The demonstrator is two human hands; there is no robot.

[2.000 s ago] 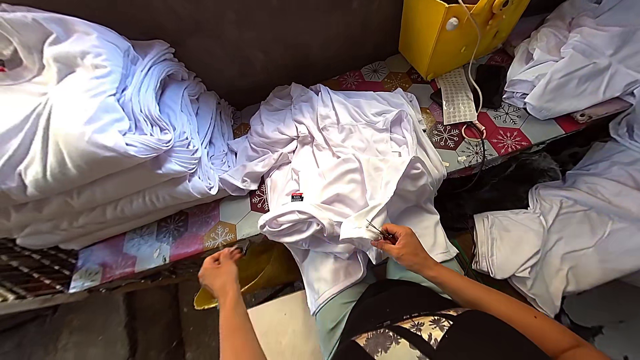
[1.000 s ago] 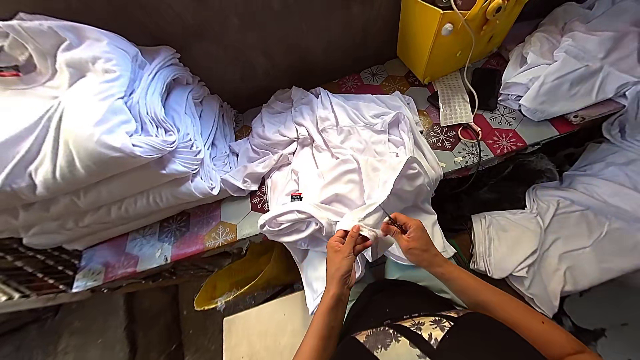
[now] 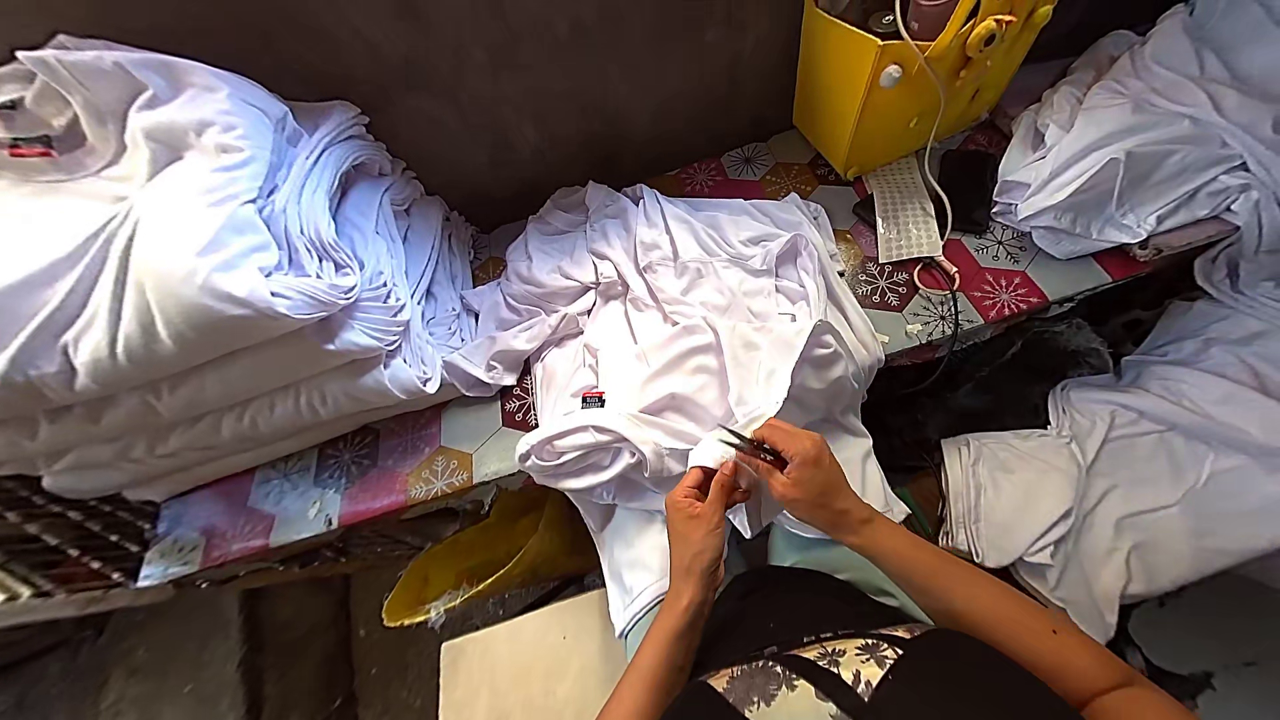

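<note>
A white T-shirt (image 3: 680,330) with a small black and red neck label (image 3: 593,400) lies rumpled over the bench and across my lap. My left hand (image 3: 703,515) pinches an edge of its white fabric between thumb and fingers. Close beside it on the right, my right hand (image 3: 805,475) grips small dark thread snips (image 3: 752,446), whose tips point left over the pinched cloth. Whether the blades touch the fabric cannot be told.
A tall stack of folded white shirts (image 3: 200,290) stands at the left. More white garments (image 3: 1130,450) lie at the right. A yellow container (image 3: 870,100), a patterned strip (image 3: 905,210) and a white cable (image 3: 935,120) are at the back. Under the patterned bench (image 3: 370,460) is a yellow container (image 3: 470,560).
My left hand was away from the shirt at the lower left two seconds ago, then came right onto the cloth. My right hand stays near the fabric edge with the snips.
</note>
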